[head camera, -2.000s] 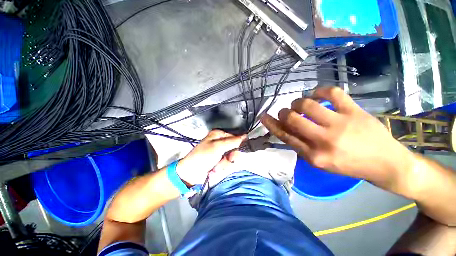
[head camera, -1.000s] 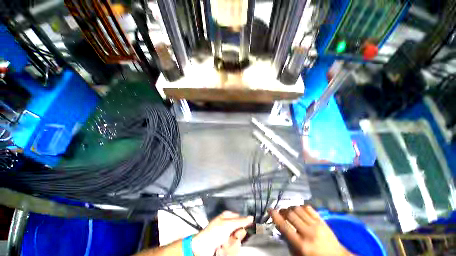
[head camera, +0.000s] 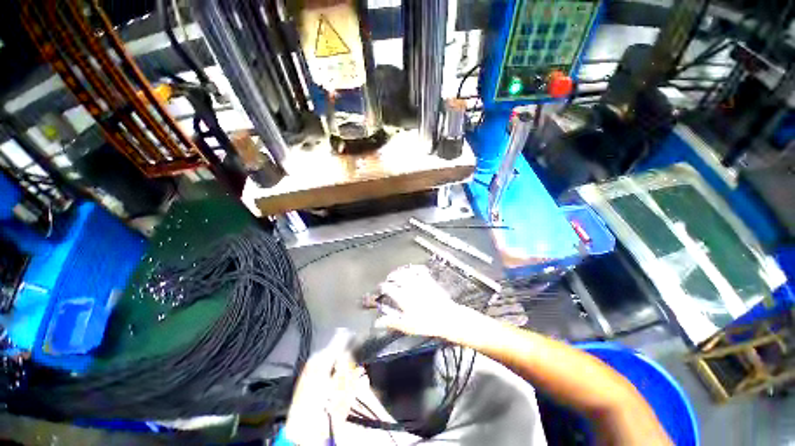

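Observation:
A thick bundle of black cables (head camera: 253, 305) lies at the left of the grey metal table (head camera: 336, 300). Two silver-grey bars (head camera: 458, 261) lie side by side on the table right of centre. My right hand (head camera: 414, 300) reaches over the table, left of the bars, with dark cables at and below its fingers; its grip is blurred. My left hand (head camera: 327, 392) is low at the centre, blurred, beside a bunch of black cables (head camera: 449, 392) that loops over the white lap cloth (head camera: 501, 405). What its fingers hold is unclear.
The moulding machine's brown-edged plate (head camera: 366, 187) stands behind the table. A control panel (head camera: 545, 52) is at the upper right. A blue side box (head camera: 532, 218) is right of the bars, and a blue bucket (head camera: 671, 392) is at lower right. A blue bin (head camera: 78, 287) is at far left.
The view has tilted up towards the machine. My right hand has moved from the lap forward over the table. The cables below the bars now loop over the lap.

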